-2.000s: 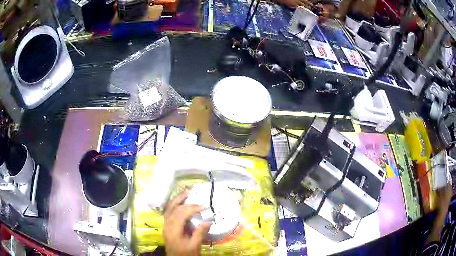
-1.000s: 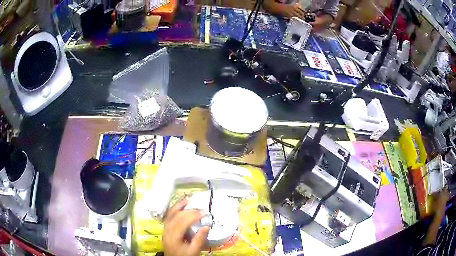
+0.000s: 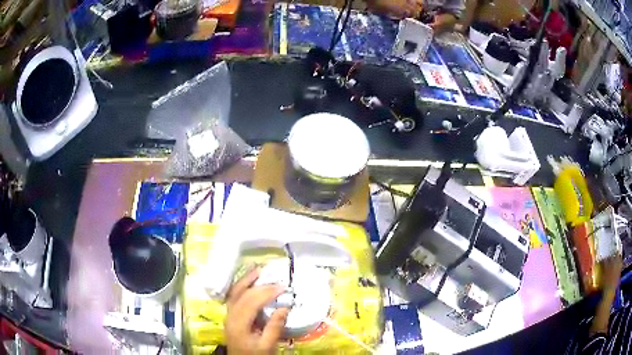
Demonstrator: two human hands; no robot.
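My left hand (image 3: 253, 315) is at the bottom centre, thumb and fingers closed on the near left part of a white round base (image 3: 312, 305). A small greyish piece shows at the fingertips; glare hides its shape. The base lies on the yellow pad (image 3: 197, 326), inside the curve of a white camera housing (image 3: 225, 253). A thin dark wire crosses the base. My right hand is not in view. A black electric screwdriver (image 3: 409, 229) is right of the pad, with no hand on it.
A white-topped can (image 3: 329, 147) stands on a brown board behind the pad. Silver-grey screw feeders (image 3: 461, 263) are at right. A black-headed unit (image 3: 145, 267) stands at left. A screw bag (image 3: 208, 149) lies behind. Another person's arm (image 3: 608, 298) is at the right edge.
The whole view shifts slightly. My left hand stays at the white base. At the far side, another person's hands and a white part show lower than at first.
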